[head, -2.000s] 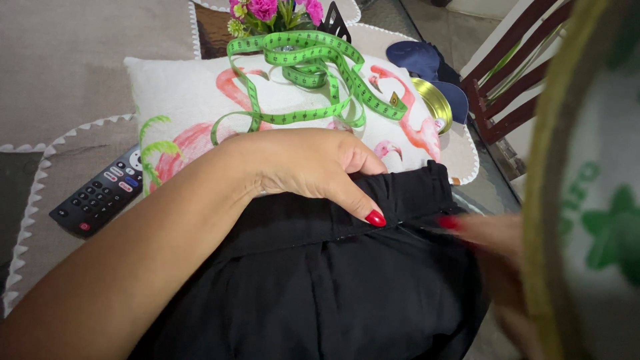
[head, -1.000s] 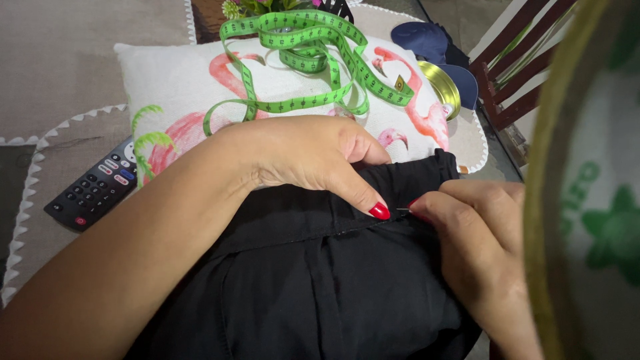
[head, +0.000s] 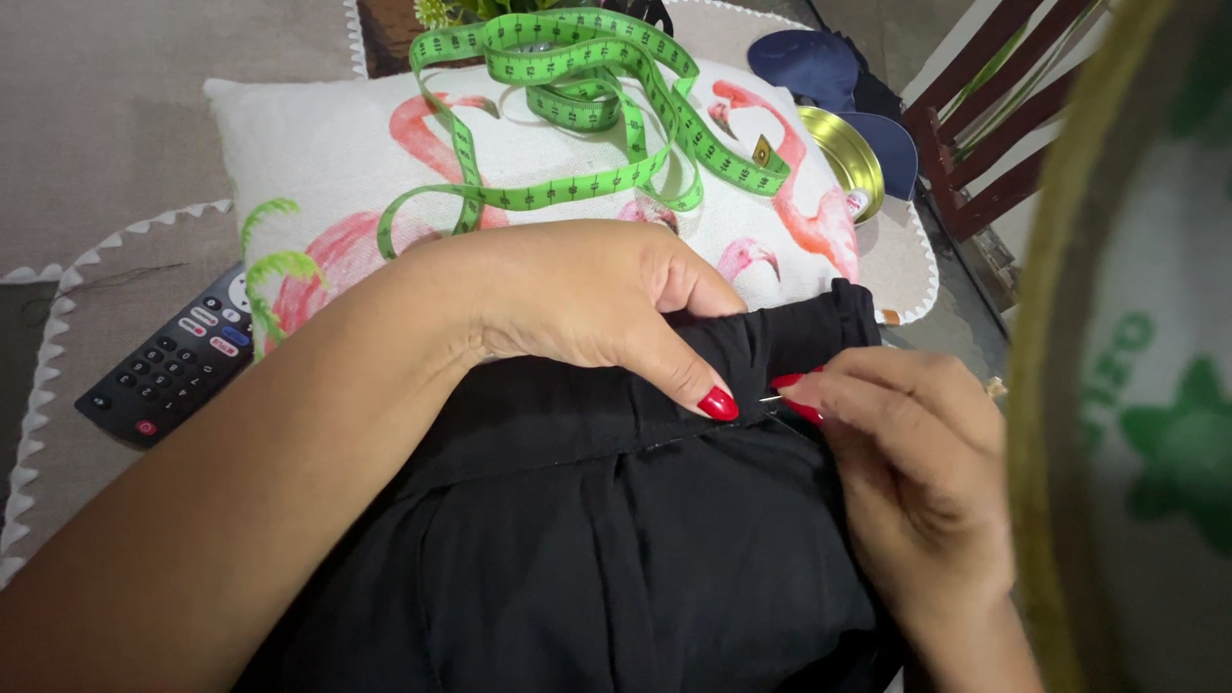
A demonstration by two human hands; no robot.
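A black garment with a stitched waistband and pleats lies below and in front of me. My left hand grips its waistband, thumb on top and fingers behind the cloth. Between the thumb and fingertips of my right hand is a thin sewing needle, its visible end at the waistband seam just right of my left thumb. A fine dark thread shows faintly by the needle. Behind the garment, a loosely coiled green tape measure rests on a white cushion printed with flamingos.
A remote control lies left of the cushion on a beige placemat with white scalloped edging. Right of the cushion are an open gold-coloured tin and a navy cap. A wooden chair stands behind; a blurred round-rimmed object fills the right edge.
My right hand was blurred and farther right two seconds ago; it has come in to the waistband beside my left thumb. My left hand keeps its hold on the cloth.
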